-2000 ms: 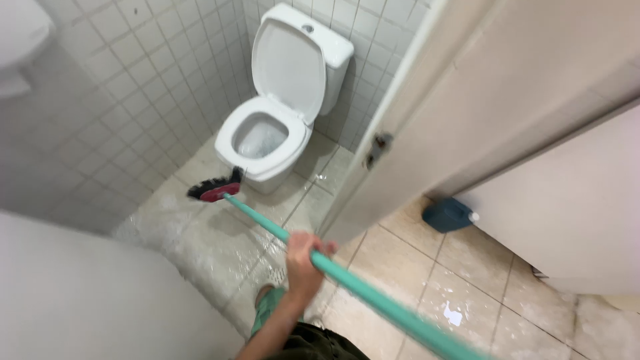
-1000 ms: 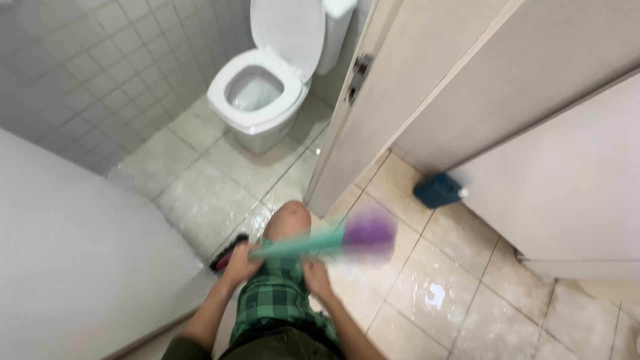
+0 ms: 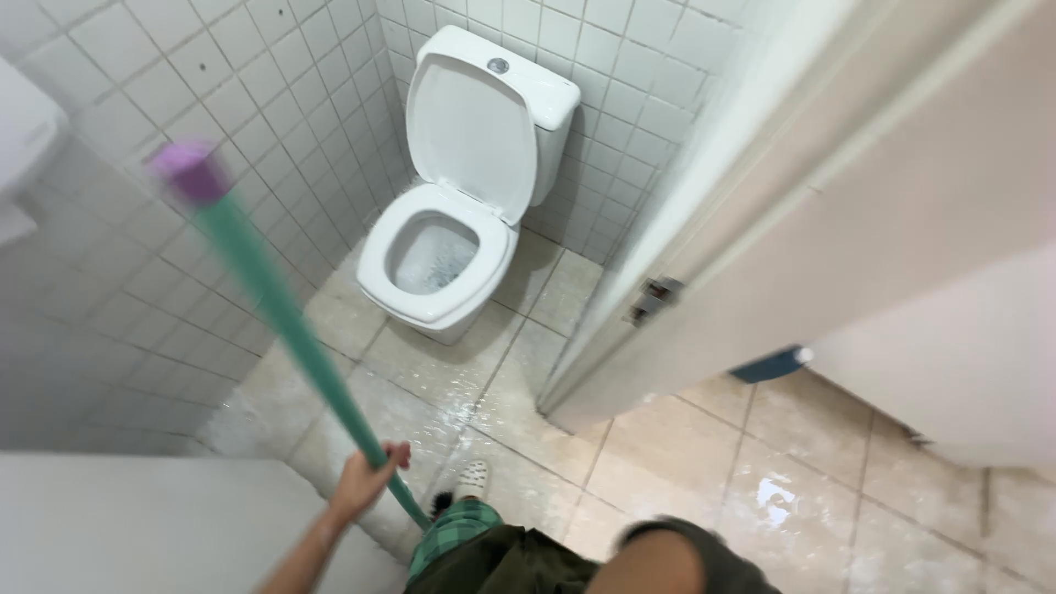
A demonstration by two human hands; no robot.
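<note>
My left hand (image 3: 369, 478) is wrapped around the green handle (image 3: 289, 318) of a broom, low on the pole. The purple cap (image 3: 191, 172) at the pole's upper end points up and left, before the tiled wall. Dark broom bristles (image 3: 443, 502) show partly beside my shoe (image 3: 473, 478). Of my right arm only the upper part and sleeve show at the bottom edge; the right hand is out of the frame. Ahead stands a white toilet (image 3: 433, 252) with its lid raised and its seat down.
The floor tiles (image 3: 495, 429) are wet and shiny. A stall partition with a metal latch (image 3: 654, 299) stands at right, another white panel (image 3: 148, 520) at lower left. A blue container (image 3: 771, 365) sits beyond the right partition. A white wall dispenser (image 3: 29, 132) hangs at left.
The purple-capped end has swung from the right side over to the upper left. My right hand, in view near the handle one second ago, has left the frame.
</note>
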